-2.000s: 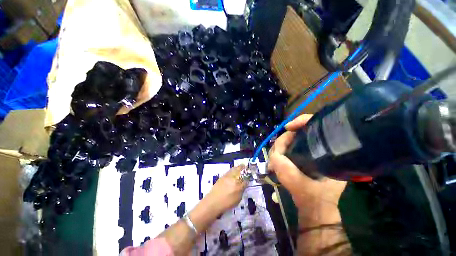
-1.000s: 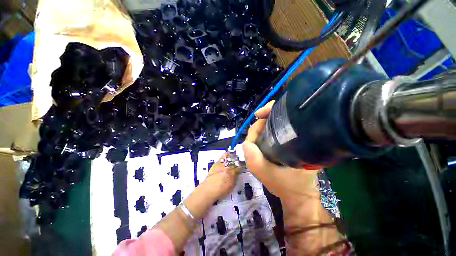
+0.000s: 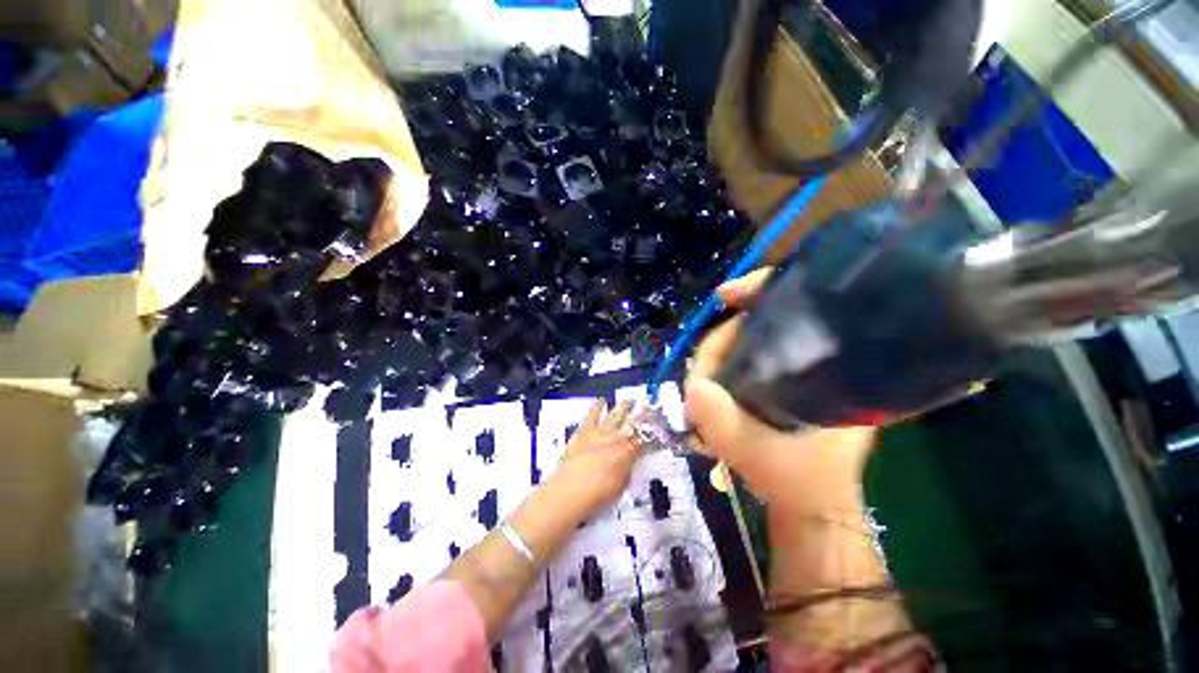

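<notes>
My right hand (image 3: 736, 394) is wrapped around the dark power screwdriver (image 3: 855, 309), which is blurred and tilted. A bright blue tube (image 3: 736, 272) runs down to its silvery nozzle (image 3: 648, 423). The nozzle is over the upper right of the white plates (image 3: 489, 526), which lie in close rows with dark centre parts. My left hand (image 3: 601, 460) has its fingers at the nozzle tip, above a plate. Whether the fingers hold the nozzle or a small part cannot be told.
A large heap of glossy black housings (image 3: 526, 250) lies behind the plates. A paper sack (image 3: 283, 99) spills black parts at the left. Cardboard (image 3: 66, 335) stands at the left and more behind the driver. Blue crates (image 3: 99, 197) show at the upper left. Black cables hang at the upper right.
The driver has moved and tilted slightly, and its body is blurred now. The nozzle and both hands stay near the upper right plates. The camera view has shifted a little.
</notes>
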